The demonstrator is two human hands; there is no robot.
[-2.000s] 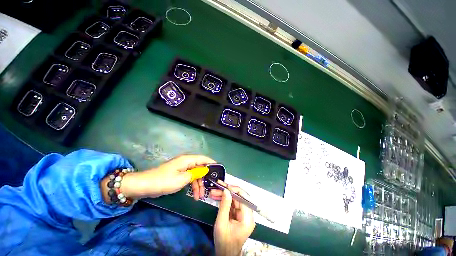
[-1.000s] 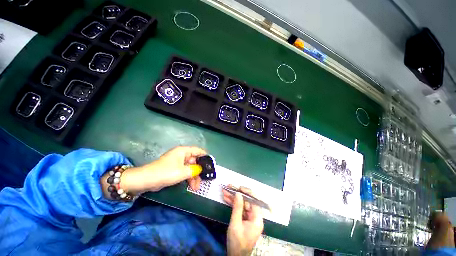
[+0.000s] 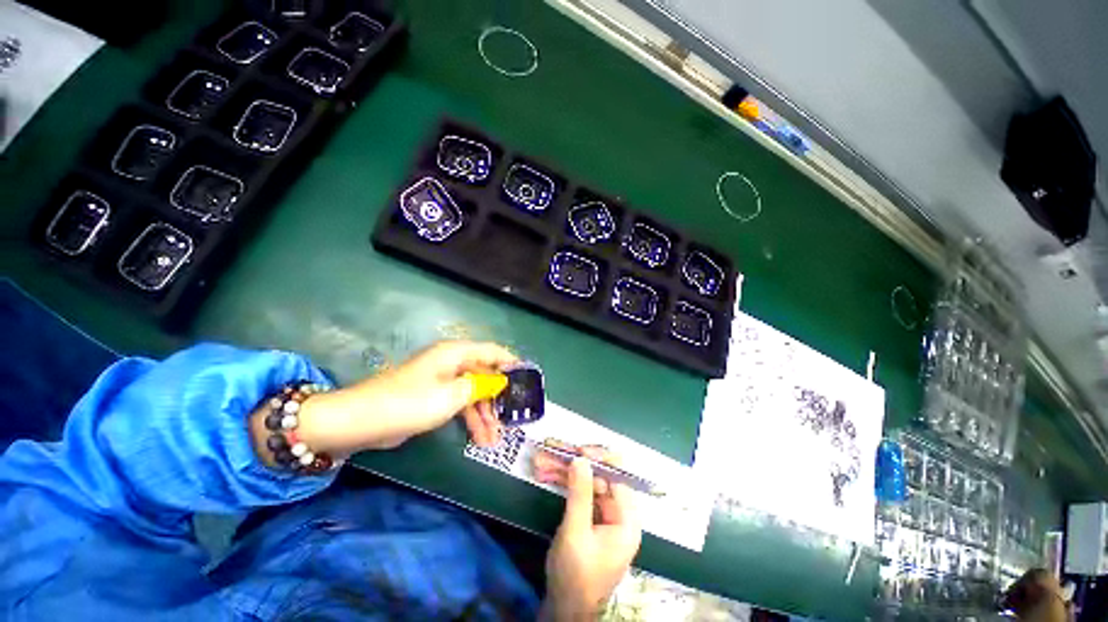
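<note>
My left hand (image 3: 419, 395) holds a black rounded-square watch housing (image 3: 523, 397) between its fingers; a yellow finger cot (image 3: 489, 386) covers one digit. My right hand (image 3: 593, 516) holds thin tweezers (image 3: 589, 461) to the right of and below the housing, not touching it. A white sticker sheet (image 3: 666, 492) lies under and beside both hands, with small dark marks at its left end (image 3: 498, 447). A black foam tray (image 3: 510, 249) with housings lies above the hands; one front-row pocket is empty.
Another foam tray (image 3: 255, 182) stands at left. White paper (image 3: 778, 425) with small black pieces lies right of the sticker sheet. Clear blister trays (image 3: 942, 522), a blue item (image 3: 892, 471) and another person's hand (image 3: 1039, 598) are at far right. A marker (image 3: 766, 119) lies by the rail.
The tweezers have moved away from the housing, towards the lower right. My left hand has turned the housing. The person's hand at far right has moved. The view has shifted slightly.
</note>
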